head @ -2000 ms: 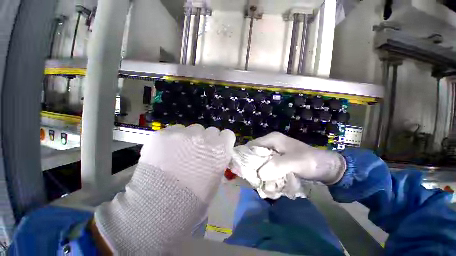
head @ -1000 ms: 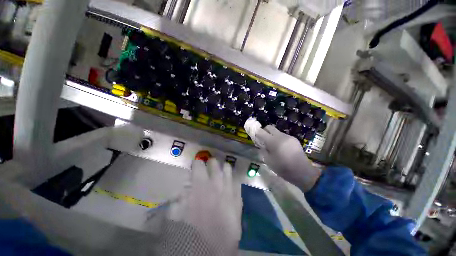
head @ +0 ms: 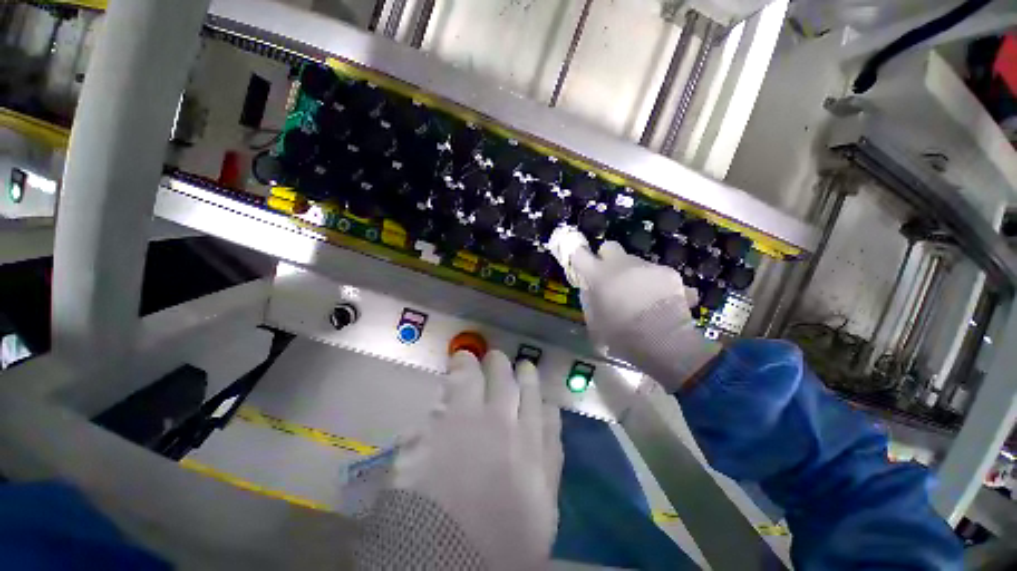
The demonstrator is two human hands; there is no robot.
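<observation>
A long green circuit board [head: 301, 128] crowded with black round cans and yellow blocks lies slanted between the conveyor rails. My right hand [head: 641, 307], in a white glove, pinches a small white wad [head: 567, 248] against the cans right of the board's middle. My left hand [head: 485, 457], also gloved, lies palm down with fingers extended over the control panel [head: 296, 301]. Its fingertips are at the lower edge of the orange-red button [head: 468, 344] and a dark button; contact cannot be told for sure. It holds nothing that I can see.
The panel also has a black knob [head: 344, 317], a blue button [head: 409, 331] and a green-lit button [head: 579, 380]. A white post [head: 128, 190] stands at the left. Silver rails [head: 502, 112] edged in yellow run along the board. Vertical rods stand behind.
Two seconds ago both hands were together at the wad. My left hand has since moved down to the panel, and my right hand has brought the wad onto the board. The view has tilted.
</observation>
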